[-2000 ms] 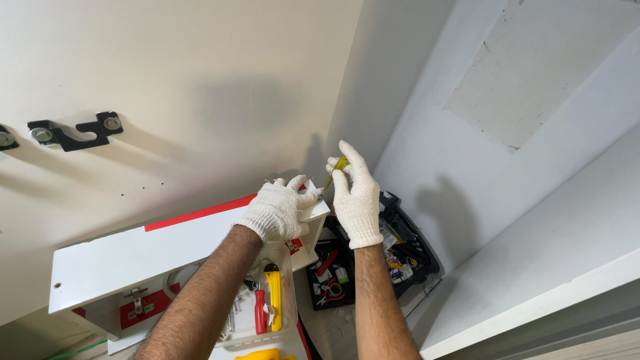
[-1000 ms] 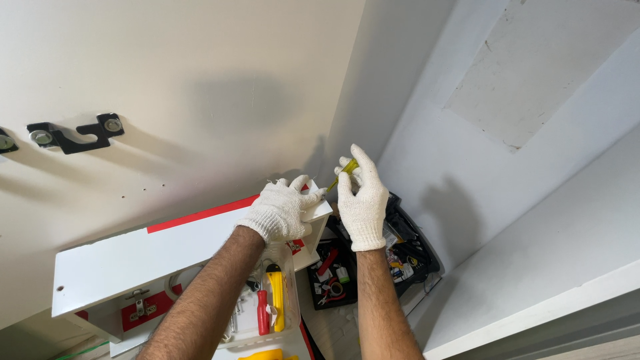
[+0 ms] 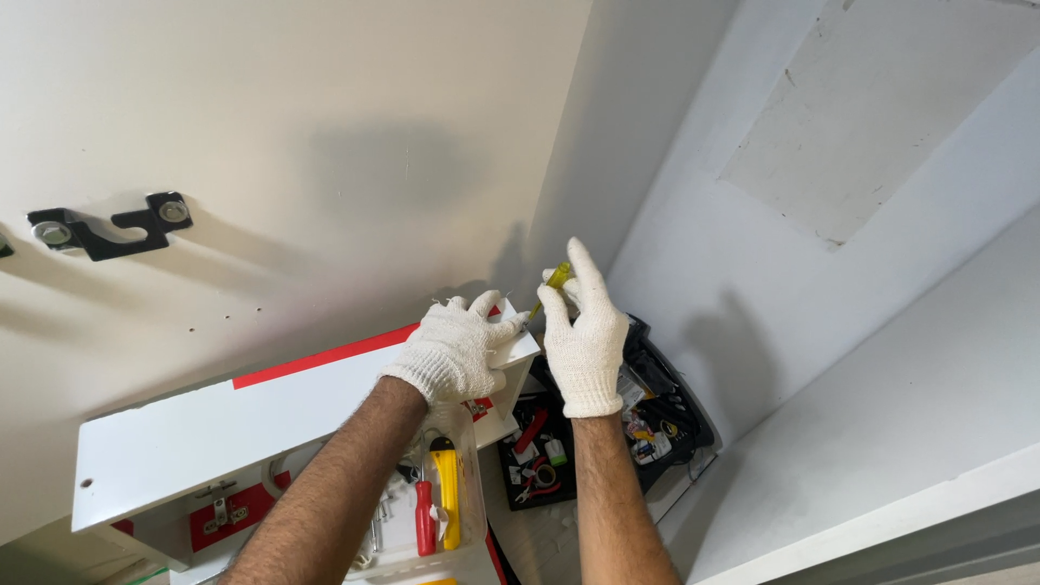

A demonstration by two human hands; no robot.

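Note:
Both hands wear white knit gloves. My right hand (image 3: 587,341) holds a screwdriver by its yellow, see-through handle (image 3: 559,275), with the index finger raised. The shaft slants down to a small screw at the right end of a white cabinet panel (image 3: 236,418). My left hand (image 3: 457,345) lies on that end, thumb and finger beside the screwdriver's tip, its palm pressing on the panel. Red strips run along the panel's far edge. Below it, partly behind my left forearm, a metal hinge (image 3: 219,512) sits on a red patch.
A clear plastic tray (image 3: 471,487) holds a red-handled screwdriver (image 3: 425,518), a yellow utility knife (image 3: 448,496) and screws. An open black toolbox (image 3: 695,418) with pliers and small items stands at the wall. A black metal bracket (image 3: 122,236) is fixed to the left wall.
My right index finger has straightened upward and the fingers have shifted around the screwdriver's handle. The left hand stays on the panel end.

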